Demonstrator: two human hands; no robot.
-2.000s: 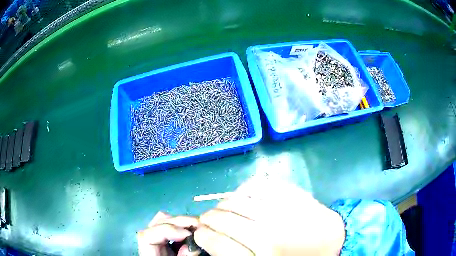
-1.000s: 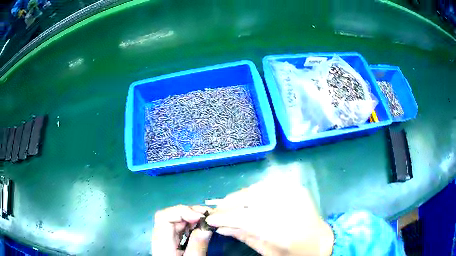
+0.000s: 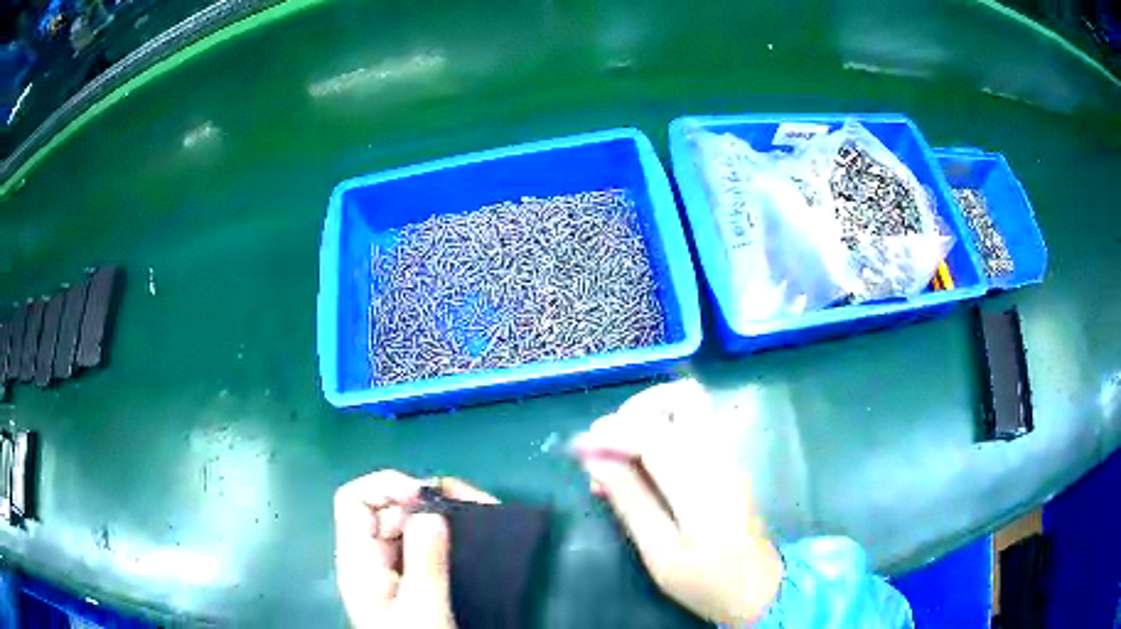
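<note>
My left hand (image 3: 391, 553) holds a black housing (image 3: 498, 559) by its upper left end, low in front of me; its broad dark face shows and its lower end is cut off by the picture's edge. My right hand (image 3: 670, 492) is to the right of the housing, apart from it, with thumb and fingertips close together. A blurred pale sliver shows at its fingertips; I cannot tell what it is. The large blue bin (image 3: 510, 391) beyond the hands holds many small metal pins (image 3: 529, 283).
A medium blue bin (image 3: 848, 322) holds a clear bag (image 3: 787, 240) of small fittings. A smaller blue bin (image 3: 1026, 234) with metal parts stands beyond it. A black housing (image 3: 1004, 375) lies at the right. Several black housings (image 3: 62, 329) lie at the far left.
My right hand has moved away from my left hand, to the right and up. The housing in my left hand has turned, showing more of its face. The view has shifted slightly.
</note>
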